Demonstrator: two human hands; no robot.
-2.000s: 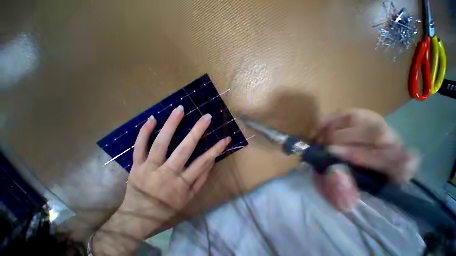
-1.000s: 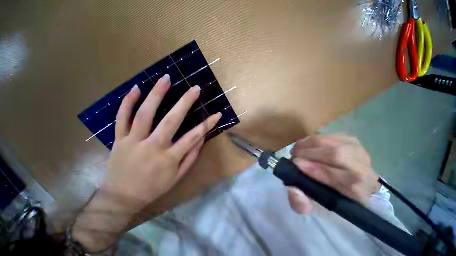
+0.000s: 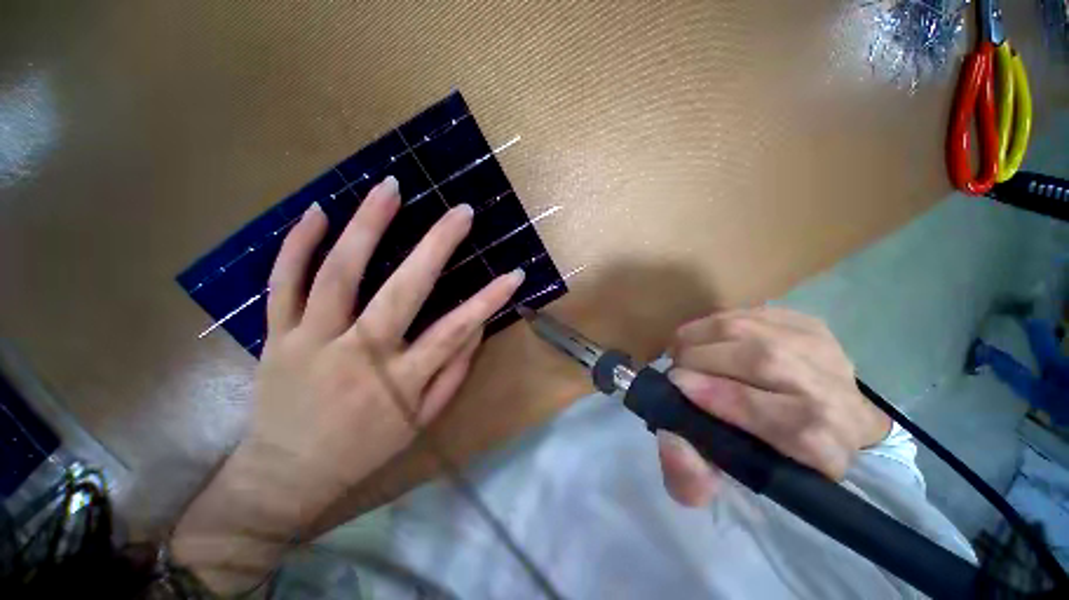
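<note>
A dark-blue solar cell (image 3: 436, 164) lies tilted on the tan-brown sheet, with silver tabbing ribbons along it whose ends stick out past both short edges. My left hand (image 3: 358, 311) lies flat on the cell with its fingers spread, covering its lower middle part. My right hand (image 3: 762, 387) is closed round the black handle of the soldering iron (image 3: 715, 440). The iron's tip is at the cell's near edge, close to its right corner and just right of my left little finger. Whether the tip touches a ribbon cannot be told.
Scissors (image 3: 975, 117) with red and yellow handles lie at the upper right, beside a tangled heap of silver ribbon offcuts (image 3: 914, 41). Another dark-blue cell (image 3: 21, 436) shows at the left edge. The iron's cable (image 3: 938, 451) runs down to the lower right.
The iron's tip has moved from the cell's right edge to its near edge by the corner. The view has shifted, so cell and left hand appear further left and higher. My left hand stays on the cell.
</note>
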